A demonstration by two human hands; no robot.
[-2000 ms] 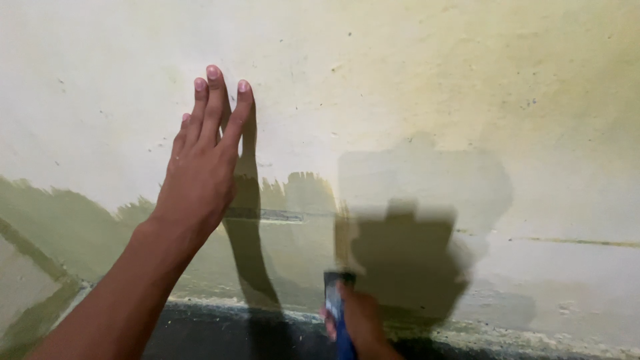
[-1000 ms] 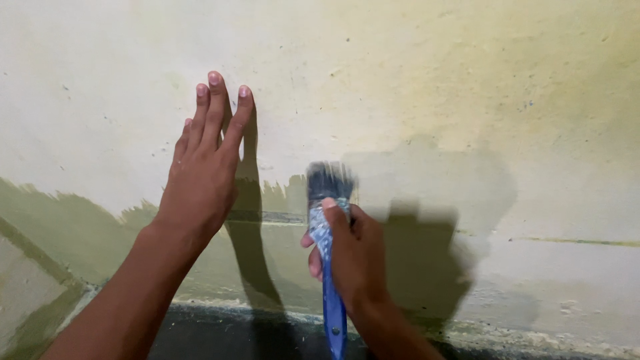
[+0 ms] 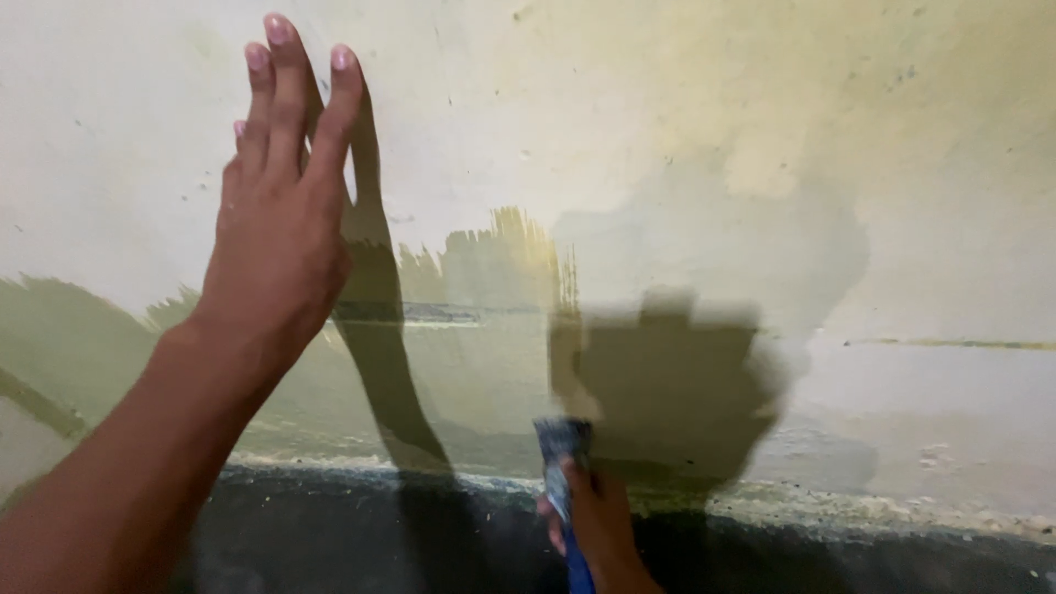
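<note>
My left hand (image 3: 276, 231) is raised at the left of the view against the pale wall (image 3: 462, 107), fingers apart and holding nothing. My right hand (image 3: 598, 511), low at the centre, grips a paintbrush (image 3: 569, 495) with a blue handle. The brush's dark bristles point up and lie at the lower part of the wall, just above the dark band. Green paint (image 3: 487, 371) covers the lower wall between the hands, with a ragged brushed upper edge. How firmly the bristles touch the wall is blurred.
A dark band (image 3: 305, 536) runs along the bottom, with a rough, chipped edge above it. A thin horizontal line (image 3: 949, 342) crosses the wall at the right. At the far left a pale strip bordered by green slants down. Shadows of both hands fall on the wall.
My right hand and the brush were low two seconds ago, higher on the wall one second ago, and are low again. Fresh streaks show above the brush. My left hand stays raised.
</note>
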